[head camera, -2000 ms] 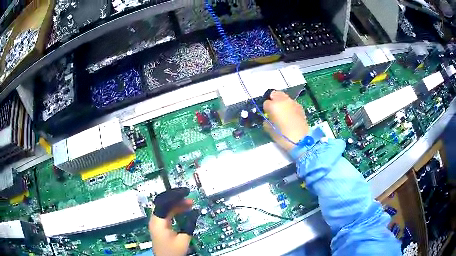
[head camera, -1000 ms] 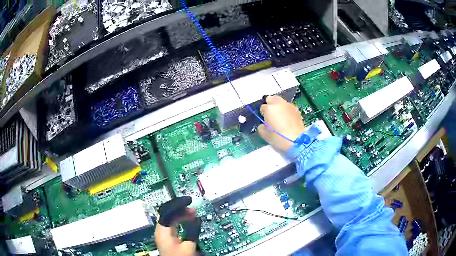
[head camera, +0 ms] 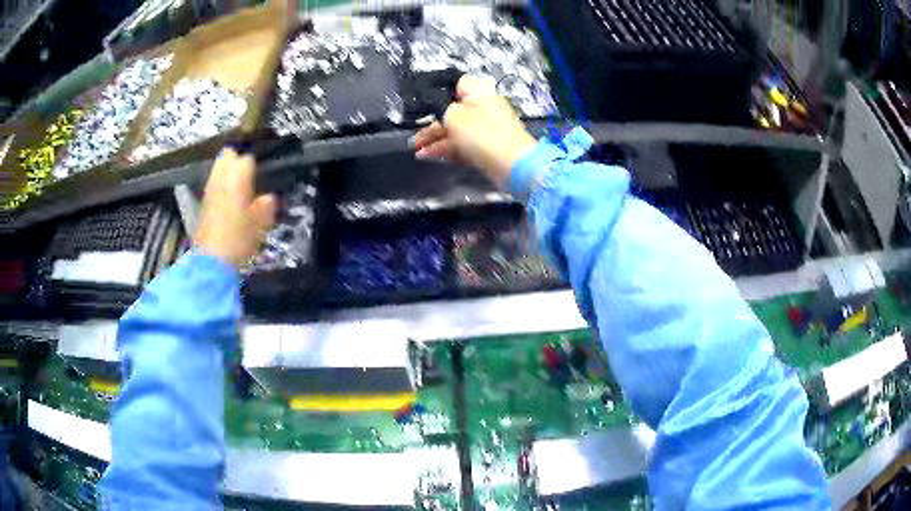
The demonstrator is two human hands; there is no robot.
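Observation:
My left hand (head camera: 235,208) is raised at the upper shelf's front edge, its dark-tipped fingers at the corner between the cardboard box (head camera: 232,50) and a black bin; whether it grips anything is hidden. My right hand (head camera: 481,130) is over the front of the bin of white-silver parts (head camera: 474,45), fingers bent. A small pale spot shows at its fingertips, too blurred to tell if it is a part. Another bin of scattered silver parts (head camera: 340,85) lies between the hands.
Green circuit boards (head camera: 499,399) with a finned heatsink (head camera: 330,364) and long white bars (head camera: 340,474) lie below. The lower shelf holds bins of blue capacitors (head camera: 390,261) and black parts (head camera: 744,230). Stacked black trays (head camera: 659,40) stand upper right. A blue cord (head camera: 557,60) hangs beside my right hand.
Both hands have moved up from the boards to the upper shelf bins. The right hand has left the heatsink area. The view has shifted up and left.

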